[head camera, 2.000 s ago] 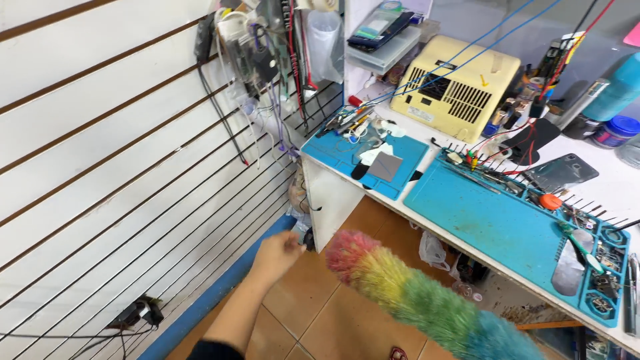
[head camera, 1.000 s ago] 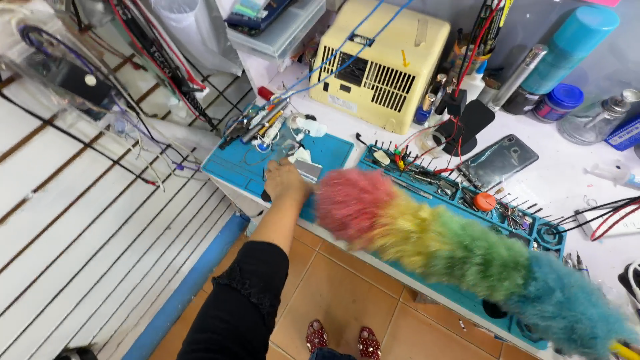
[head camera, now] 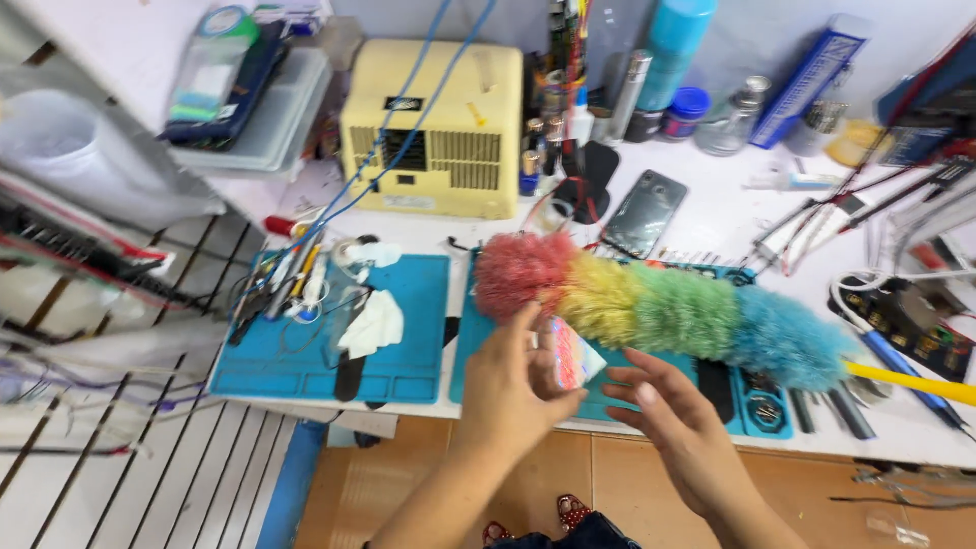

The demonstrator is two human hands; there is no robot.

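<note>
My left hand [head camera: 507, 381] holds a small flat shiny piece [head camera: 568, 354] with a red and pale face, upright between thumb and fingers. Just right of it, my right hand [head camera: 671, 419] has its fingers apart and holds nothing. Behind both hands, a rainbow-coloured fluffy duster [head camera: 656, 305] lies across the larger blue work mat [head camera: 473, 366], its yellow handle [head camera: 915, 381] pointing right. On the smaller blue mat [head camera: 412, 381] at the left are crumpled white tissue [head camera: 374, 324], a dark strip [head camera: 349, 377] and a cluster of hand tools [head camera: 293, 274].
A cream-coloured vented device [head camera: 435, 130] stands at the back. Right of it are a smartphone [head camera: 646, 210], a light-blue can [head camera: 671, 53], a blue jar [head camera: 686, 113] and a glass bottle [head camera: 733, 122]. Cables and a blue pen-like tool [head camera: 907, 374] lie at the right. Slatted wall panel [head camera: 191, 457] borders the left.
My left hand has come off the smaller mat with a flat piece in it. My right hand now shows, empty. The duster, raised before, lies on the larger mat. The view has shifted right.
</note>
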